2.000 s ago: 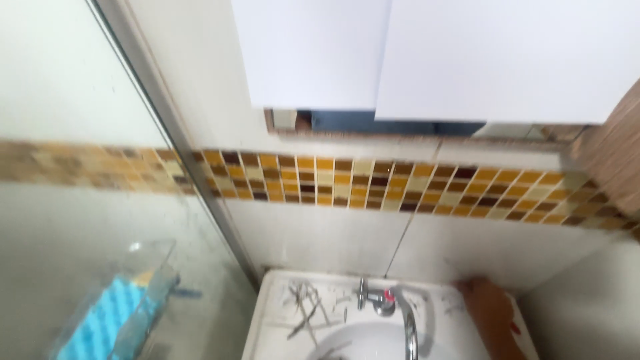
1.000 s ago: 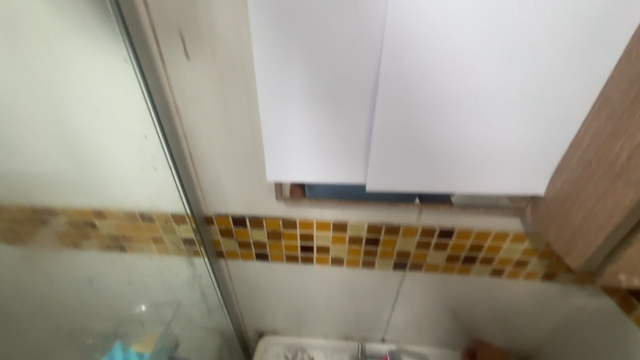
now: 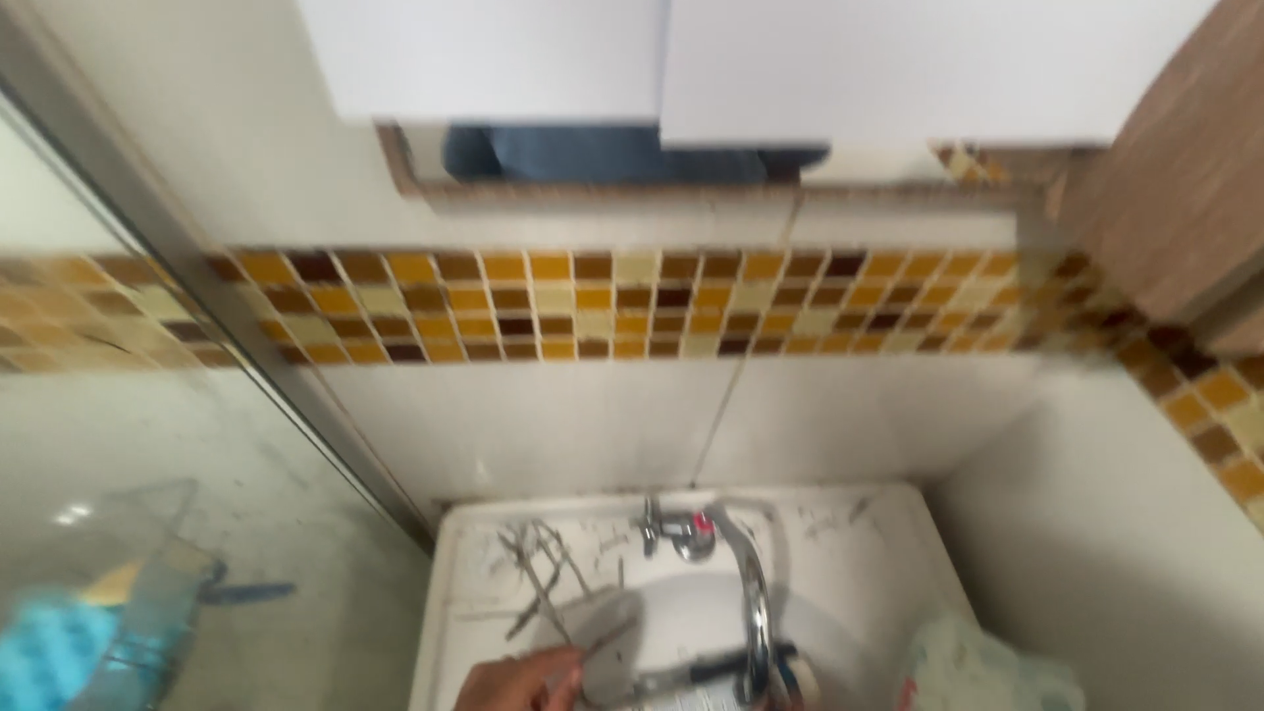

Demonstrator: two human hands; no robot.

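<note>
At the bottom of the view, my left hand (image 3: 523, 681) is over the left front of the white sink (image 3: 859, 583), its fingers bent. Beside its fingertips is a long thin tool (image 3: 706, 671) with a dark part, lying across the basin below the curved chrome faucet (image 3: 755, 592); blur hides whether the hand grips it. Several thin dark strips or wires (image 3: 538, 573) lie on the sink's left ledge. A small pale round-ended thing (image 3: 798, 681) shows behind the spout, too blurred to name. My right hand cannot be made out.
A whitish plastic bag (image 3: 987, 667) is at the sink's right. Left is a glass shower panel (image 3: 326, 444), with a blue sponge (image 3: 59, 642) seen through it. White sheets (image 3: 869, 69) cover most of a framed mirror (image 3: 612, 188). A wooden cabinet (image 3: 1165, 188) juts in at upper right.
A hand that was at the sink's right rear corner two seconds ago is gone from there. My left hand and the plastic bag have come into view.
</note>
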